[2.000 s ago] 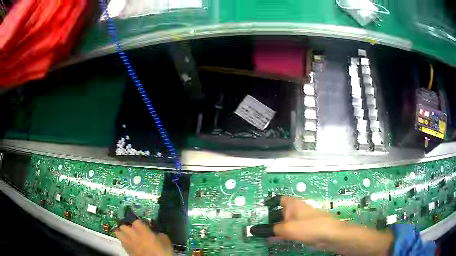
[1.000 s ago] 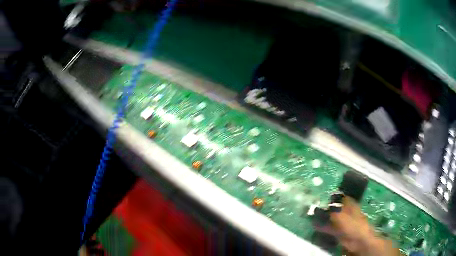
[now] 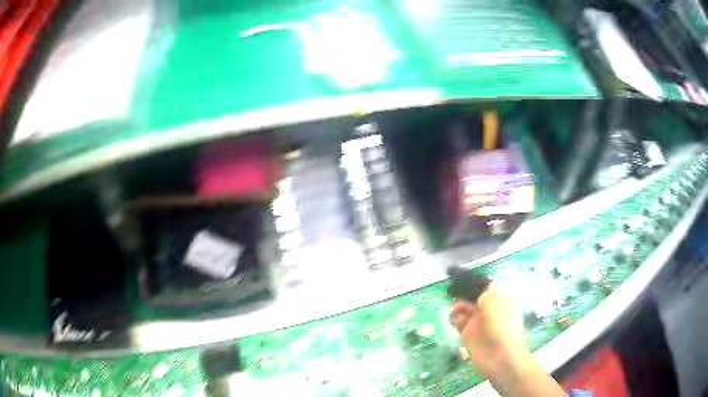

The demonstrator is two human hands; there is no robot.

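Observation:
The view is blurred. My right hand (image 3: 497,333) reaches in from the lower right over the row of green circuit boards (image 3: 334,329). Its black-covered fingertips lie close together at the boards' far edge, below the dark box with a lit panel (image 3: 497,184). Whether the fingers hold anything cannot be told. My left hand does not show. A dark patch (image 3: 221,360) interrupts the boards at the lower left, perhaps a gap between them.
Behind the pale rail (image 3: 186,328) are a black bin with a white label (image 3: 213,254), a pink object (image 3: 233,169) and rows of whitish parts (image 3: 361,182) beside a silvery tray. Small white pieces (image 3: 74,333) lie at far left. A green shelf (image 3: 225,58) runs above.
The view has swung left and then right, now showing the line's right side. My right hand is near the boards' far edge; my left hand has left the picture. The blue cord is gone from view.

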